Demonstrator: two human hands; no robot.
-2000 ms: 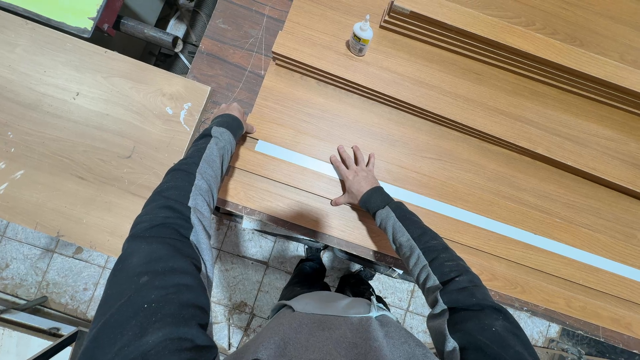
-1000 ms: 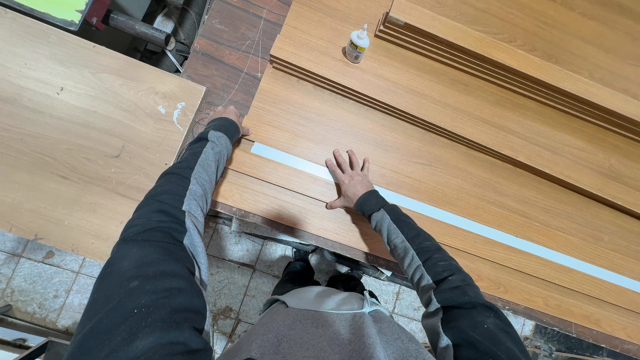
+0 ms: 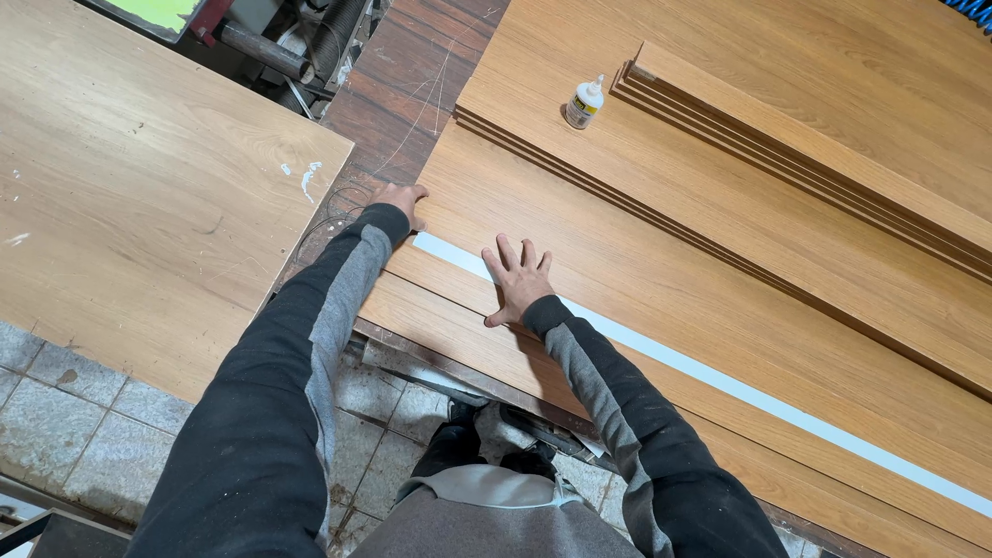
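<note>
A long white strip (image 3: pixel 697 364) lies along a wood-grain board (image 3: pixel 620 267) on the workbench. My right hand (image 3: pixel 521 285) rests palm down with fingers spread across the strip and the board around it. At the board's left end, my left hand (image 3: pixel 400 203) touches the edge, its fingers bent over the corner just above the strip's end; its fingertips are partly hidden. Nearest my body lies another wood-grain board (image 3: pixel 457 333), separated by a dark line. A white glue bottle (image 3: pixel 584 102) with a nozzle stands upright on stacked boards farther back.
Behind the strip are stacked wide boards (image 3: pixel 697 209) and a stack of narrower boards (image 3: pixel 775 136). A separate light wood panel (image 3: pixel 155 170) lies at left, with a metal roller (image 3: pixel 263 50) beyond it. Tiled floor (image 3: pixel 380 411) shows below the bench edge. A blue coiled hose (image 3: pixel 973 14) is at the top right.
</note>
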